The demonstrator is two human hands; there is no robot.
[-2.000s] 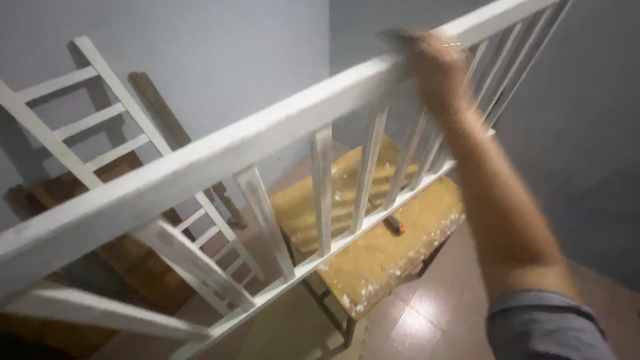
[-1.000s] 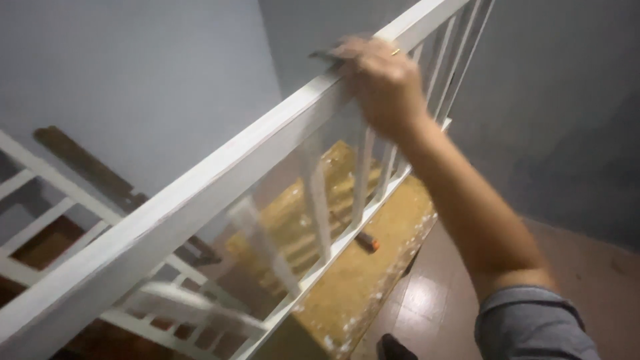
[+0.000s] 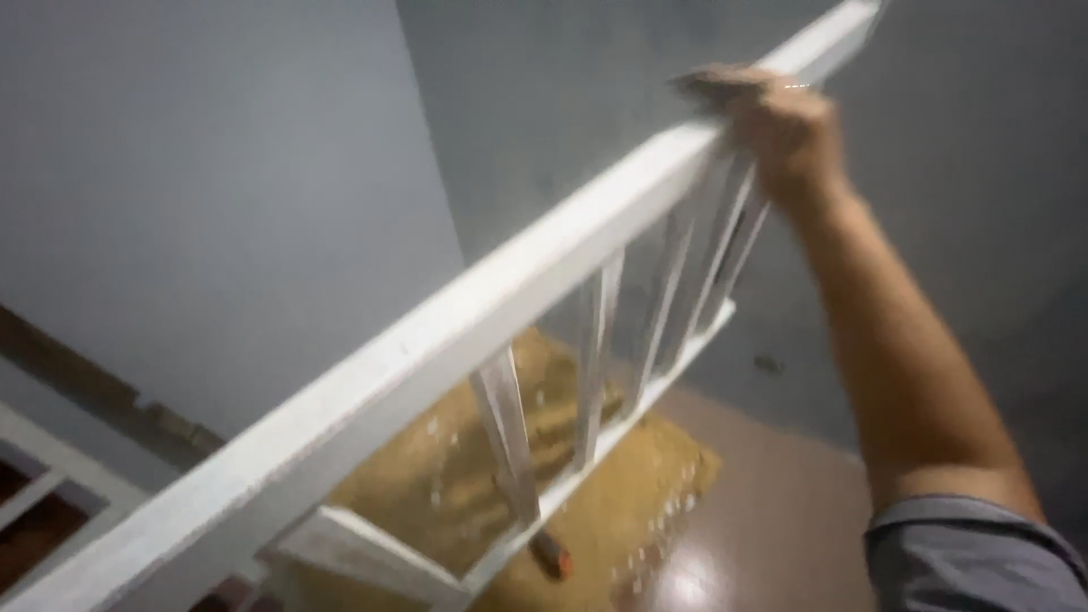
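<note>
My right hand (image 3: 786, 127) is wrapped over the top rail of a white-painted slatted frame (image 3: 476, 297), near its far upper end. Under its fingers a thin dark piece, blurred, pokes out to the left; what it is I cannot tell. Several narrow white slats run down from that rail to a thinner lower rail. My left hand is out of view. Beneath the frame lies a tool handle with an orange end (image 3: 552, 557), on a yellowish tabletop (image 3: 671, 501) spotted with white.
At the lower left a second white slatted piece (image 3: 64, 476) leans beside a dark wooden strip (image 3: 110, 391). Grey walls (image 3: 212, 153) meet in a corner behind the frame. A tiled floor (image 3: 739, 510) shows at the lower right, right of the tabletop.
Since one second ago, my right hand has moved along the top rail toward its far end, still over the rail. The view has shifted as well.
</note>
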